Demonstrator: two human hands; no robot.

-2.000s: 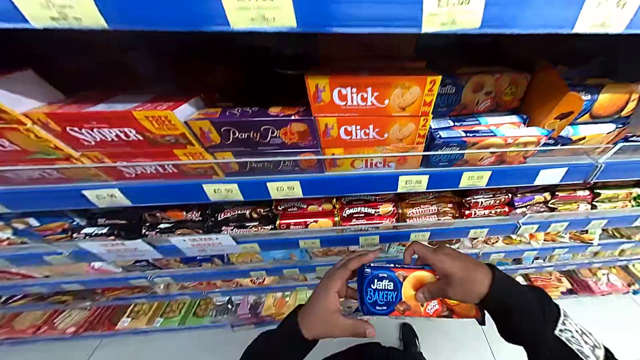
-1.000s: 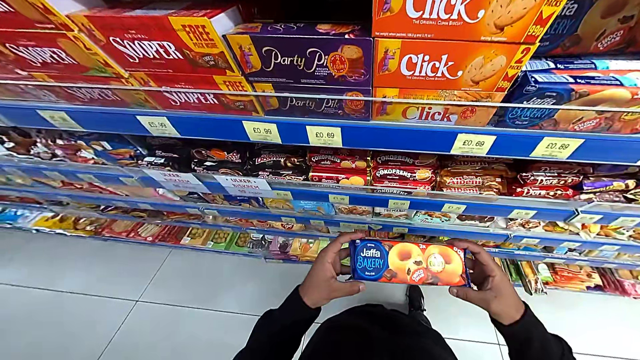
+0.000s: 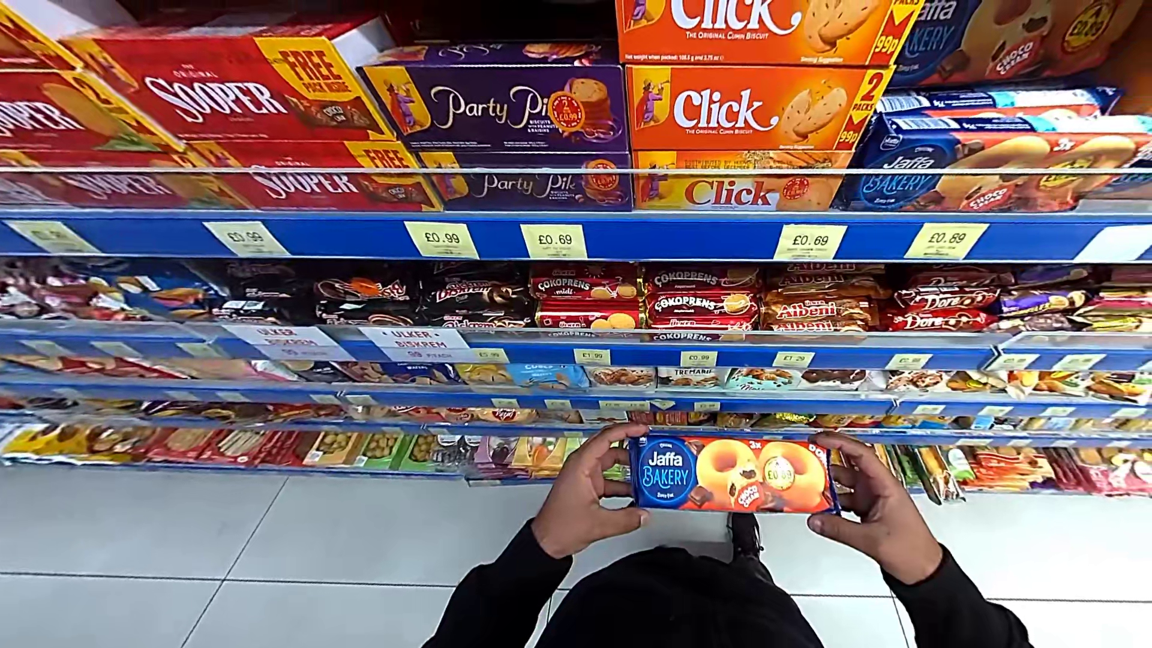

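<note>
A blue and orange Jaffa Bakery pack (image 3: 733, 474) with pictures of ring-shaped cakes is held level in front of my body, its printed face up toward the camera. My left hand (image 3: 589, 495) grips its left end, with the thumb at the lower edge and fingers at the upper edge. On the right end, my right hand (image 3: 877, 508) holds it the same way. Similar Jaffa packs (image 3: 999, 162) lie on the top shelf at the right, beside stacked orange Click biscuit boxes (image 3: 742, 106).
Purple Party biscuit boxes (image 3: 513, 108) and red Sooper boxes (image 3: 234, 90) stand behind the clear guard of the top shelf (image 3: 648, 236). Lower shelves hold wrapped biscuits (image 3: 702, 301) and other packets. Pale floor tiles (image 3: 360, 531) and my shoe (image 3: 744, 535) show below.
Two seconds ago my right hand lay over the pack's face; now it holds the right end, and the pack's front shows fully. The view has shifted nearer the top shelf.
</note>
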